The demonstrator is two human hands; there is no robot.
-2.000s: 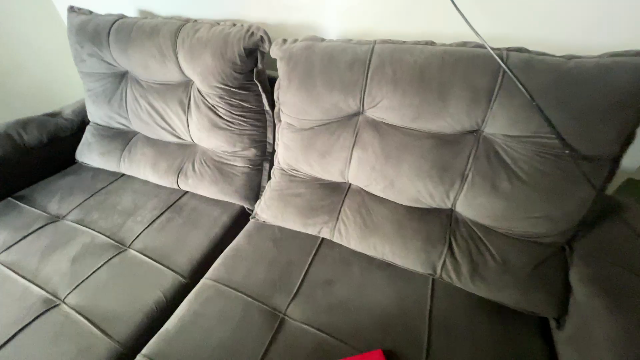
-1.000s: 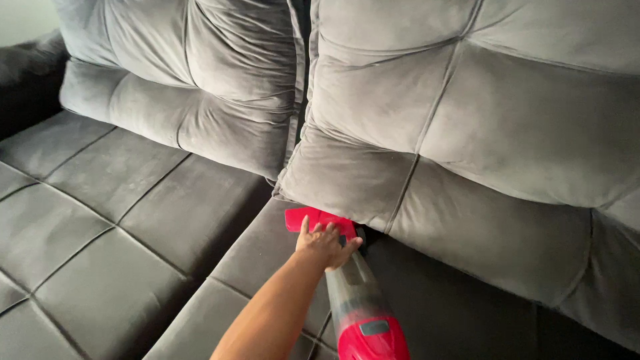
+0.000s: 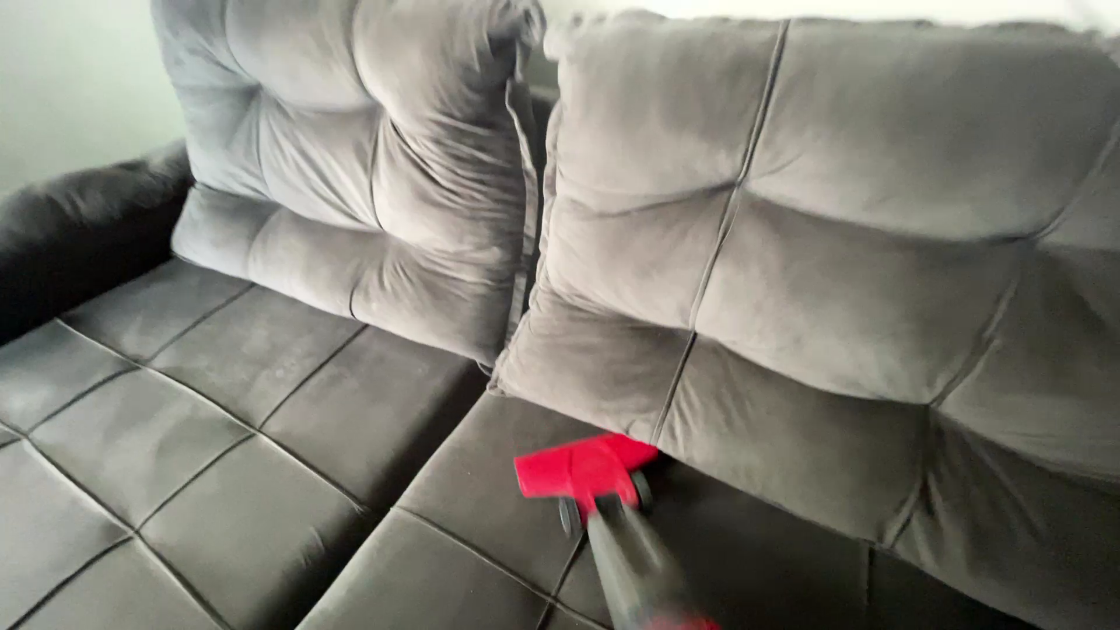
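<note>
A handheld vacuum cleaner with a red floor head (image 3: 582, 468) and a translucent grey body (image 3: 634, 560) reaches in from the bottom edge, slightly blurred. Its head rests on the right seat cushion (image 3: 490, 490) of a grey tufted sofa, with one corner against the lower edge of the right back cushion (image 3: 840, 297). Small dark wheels show on both sides of the head. Only a bit of the vacuum's red rear part shows at the frame's lower edge. Neither of my hands is in view, so what holds the vacuum is hidden.
The left back cushion (image 3: 306, 175) leans beside the right one, with a dark gap between them. In front of it lies the left seat cushion (image 3: 192, 420), parted from the right seat by a deep seam. A padded armrest (image 3: 87, 219) stands at the far left, before a pale wall (image 3: 70, 79).
The hand that lay on the red head one second ago has left the view. The view has drawn back, showing more of both back cushions.
</note>
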